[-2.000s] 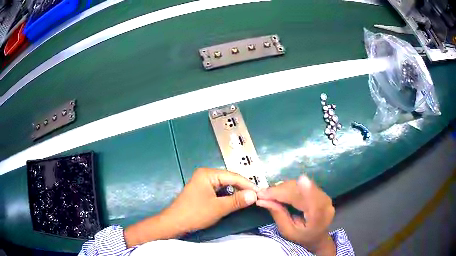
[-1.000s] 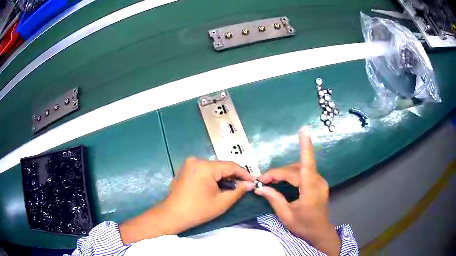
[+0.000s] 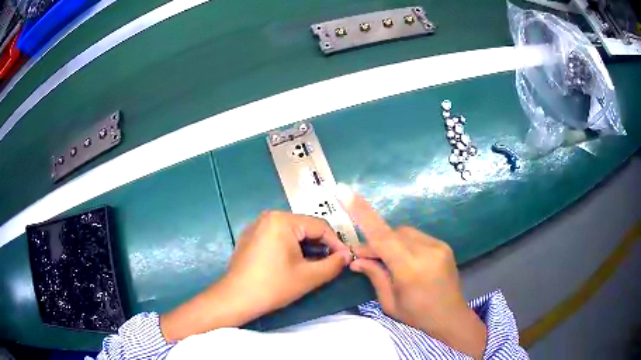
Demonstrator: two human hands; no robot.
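Observation:
A silver-grey fixture plate (image 3: 295,165) lies lengthwise on the bench in front of me, its near end partly hidden by my hands. My left hand (image 3: 281,264) is pinched at the fingertips and has a small black component (image 3: 315,249) in its curled fingers. My right hand (image 3: 415,274) meets it fingertip to fingertip over the plate's near end, its index finger stretched forward. A tiny part with a bright glint (image 3: 353,258) is between the two hands' fingertips, mostly hidden. Small silver round parts (image 3: 460,140) lie loose to the right, beside a short dark-blue piece (image 3: 506,155).
A black tray (image 3: 74,271) full of glinting parts is at the left. A clear plastic bag (image 3: 562,84) with silver-grey parts is at the right. Beyond a white stripe, two plates with brassy centres lie on the green belt, one at the back (image 3: 372,29) and one at the left (image 3: 86,145).
My right index finger has swung left and down over the plate. Both hands have shifted slightly left in view, fingertips still together. The plate at the back has moved right and up in the picture.

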